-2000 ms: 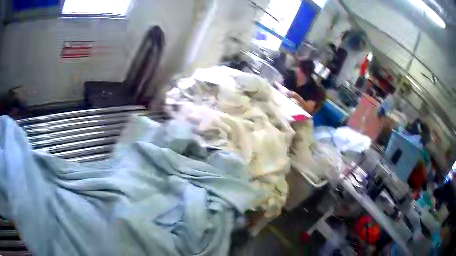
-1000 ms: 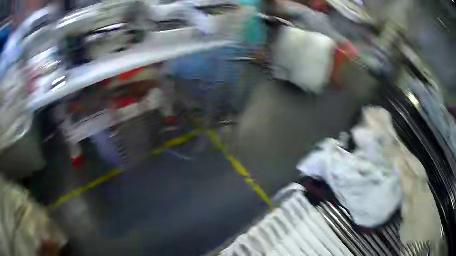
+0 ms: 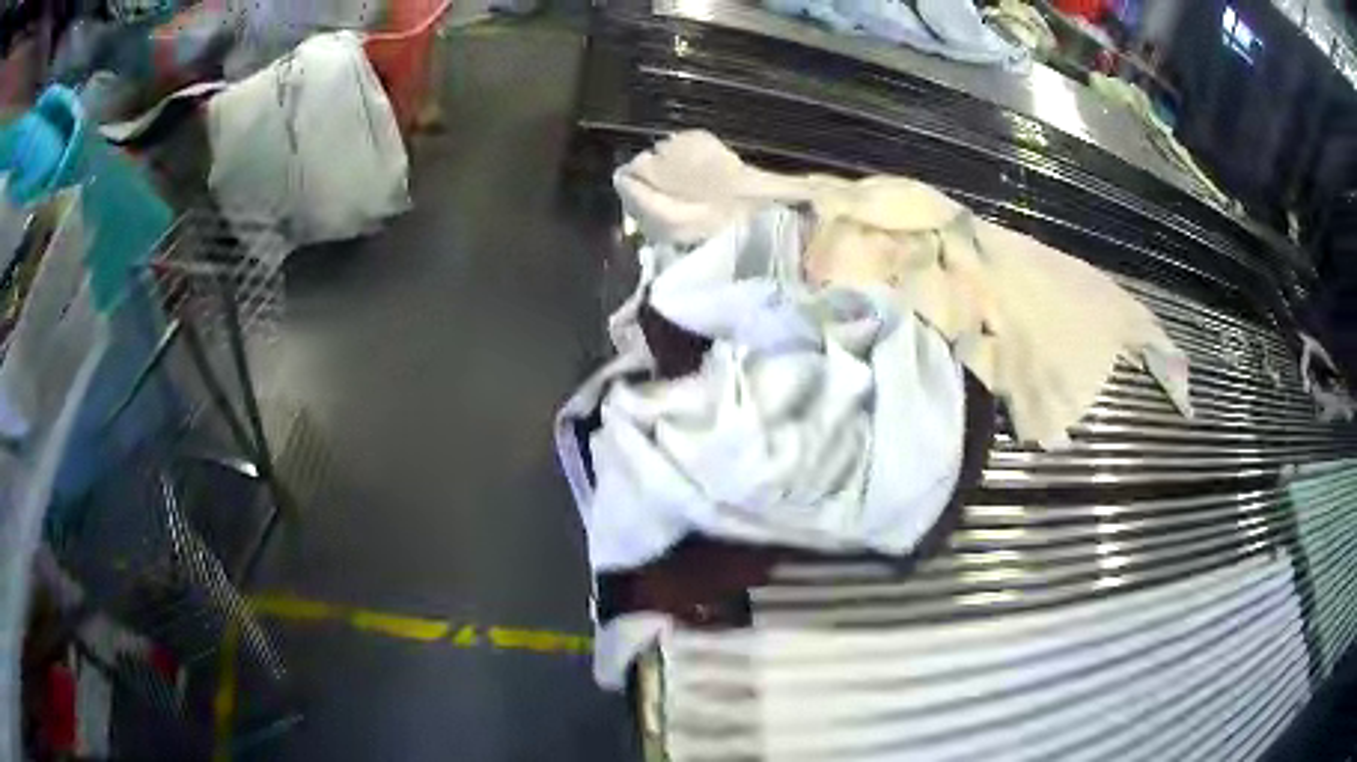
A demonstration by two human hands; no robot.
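Observation:
Neither of my hands is in the picture. A pale blue-white garment (image 3: 789, 424) lies in a crumpled heap on the rack of steel tubes (image 3: 1072, 521), near the rack's left edge. Dark brown cloth (image 3: 692, 578) shows under and beside it. A cream garment (image 3: 1049, 320) lies behind and to the right, partly against the heap. White cloth rows (image 3: 1027, 670) run along the tubes at the bottom, and pale green cloth rows (image 3: 1329, 536) show at the right edge.
Dark floor with a yellow line (image 3: 395, 625) lies left of the rack. A wire trolley (image 3: 223, 283) stands at the left, near a white cloth-covered bundle (image 3: 308, 142) and a red container (image 3: 405, 67). Another pale blue cloth (image 3: 930, 23) lies on racks at the back.
The view has swung right and down from the pale green-blue cloth and cream heap, past the floor, to the rack with the blue-white and cream garments. No hand shows in any frame.

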